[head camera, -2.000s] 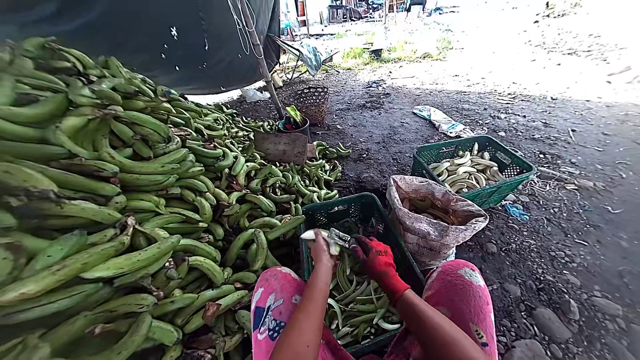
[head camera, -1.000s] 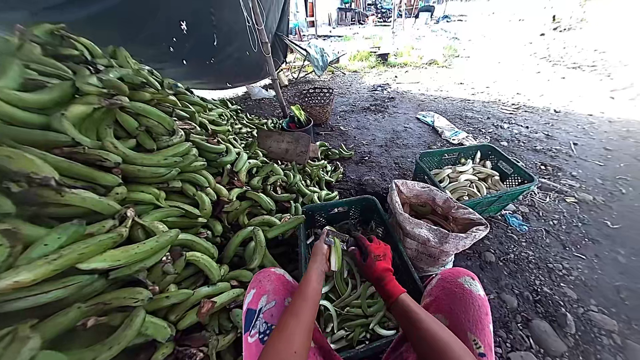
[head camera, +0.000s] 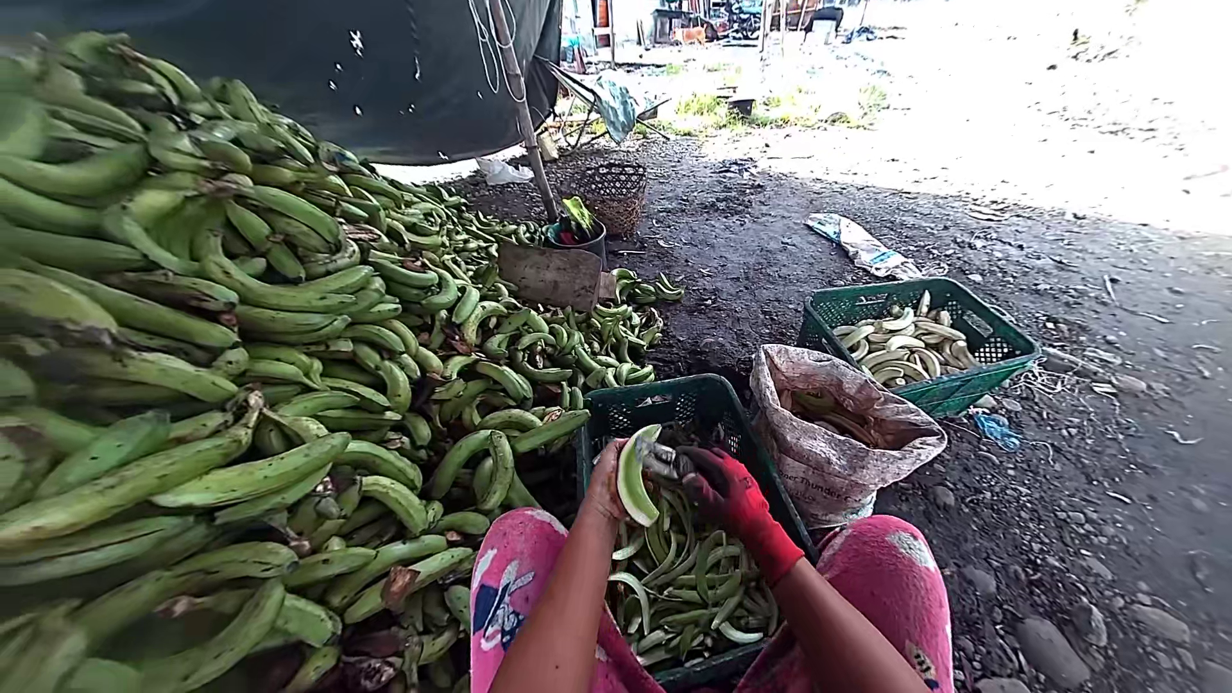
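Note:
My bare left hand (head camera: 604, 481) holds a partly peeled green plantain (head camera: 635, 476) upright above the near green plastic crate (head camera: 674, 387). In a red glove with dark fingers, my right hand (head camera: 730, 496) grips a small metal hand tool (head camera: 661, 460), probably a peeler or knife, whose end is at the fruit's right side. Green peels (head camera: 698, 587) lie in the crate under both hands. Just right of it stands a woven sack (head camera: 804, 476) with brownish peels or fruit inside. A second green crate (head camera: 962, 385) holds peeled plantains (head camera: 905, 348).
A large heap of green plantains (head camera: 318, 375) rises at the left. Behind it are a board (head camera: 549, 276), a bucket (head camera: 595, 241), a wicker basket (head camera: 616, 197) and a pole (head camera: 525, 115) by a dark tarp (head camera: 289, 67). Stones (head camera: 1051, 650) lie at the lower right.
The plantain in my left hand stands upright with its pale side showing; two seconds ago it was held more level. My right hand has moved slightly away from it since a second ago.

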